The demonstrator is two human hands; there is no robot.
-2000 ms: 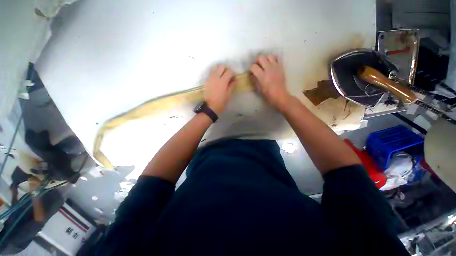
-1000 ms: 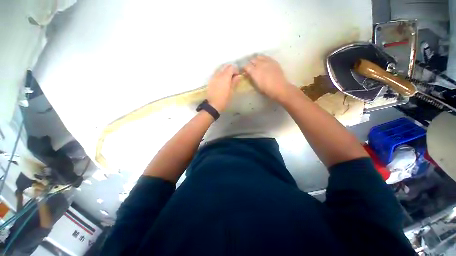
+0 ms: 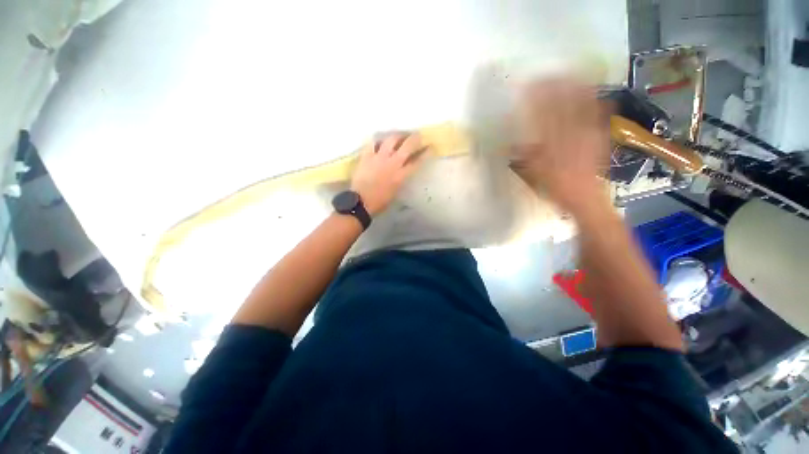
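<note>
A long narrow yellow-tan fabric strip (image 3: 257,193) lies in a curve on the white-covered ironing table (image 3: 293,71). My left hand (image 3: 388,168) lies on the strip near its right part, fingers bent and pressed on it; a dark watch is on that wrist. My right hand (image 3: 568,133) is off the strip, raised and heavily blurred, just left of the iron. Its fingers cannot be made out. The iron (image 3: 652,142) rests at the right table edge, its orange-brown handle showing and its soleplate partly hidden behind my right hand.
A metal iron rest (image 3: 695,84) stands behind the iron, with flecked hoses running right. A blue basket (image 3: 679,239) and a red stool (image 3: 577,288) are below the right table edge. A white box with a red stripe (image 3: 102,421) is at lower left. A brown-scorched patch is mostly hidden.
My right hand has let go of the strip and moved right, towards the iron. My left hand has stayed on the strip. The view has shifted a little, so the table and iron sit further left.
</note>
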